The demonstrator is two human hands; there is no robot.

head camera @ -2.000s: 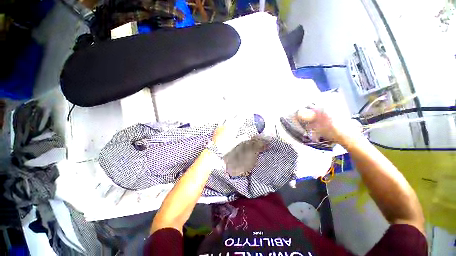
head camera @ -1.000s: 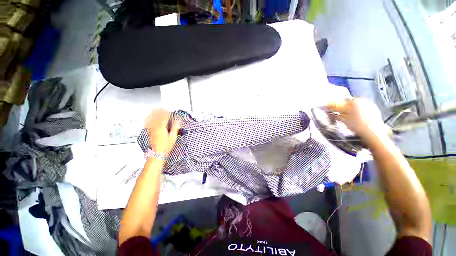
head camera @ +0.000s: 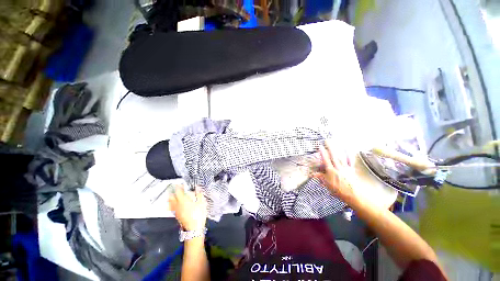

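A black-and-white checked garment piece (head camera: 268, 149) lies around a narrow black sleeve board, whose rounded left end (head camera: 159, 159) is bare. White lining shows on its near, bunched part. My left hand (head camera: 189, 207) is at the garment's near left edge; its fingers are blurred and any grip is unclear. My right hand (head camera: 337, 174) is at the garment's right end, fingers spread against the cloth, with no clear grip. The steam iron (head camera: 392, 170) stands to the right of my right hand, untouched, with its pale handle up.
A large black padded buck (head camera: 216, 59) lies across the far side of the white table cover (head camera: 274, 104). Crumpled checked pieces (head camera: 74, 164) with white parts are piled at the left. A hose and cable (head camera: 471, 164) run right from the iron.
My right hand has left the iron and moved left to the garment. My left hand has moved nearer to me. The cloth's left end is rearranged, baring the sleeve board's rounded end.
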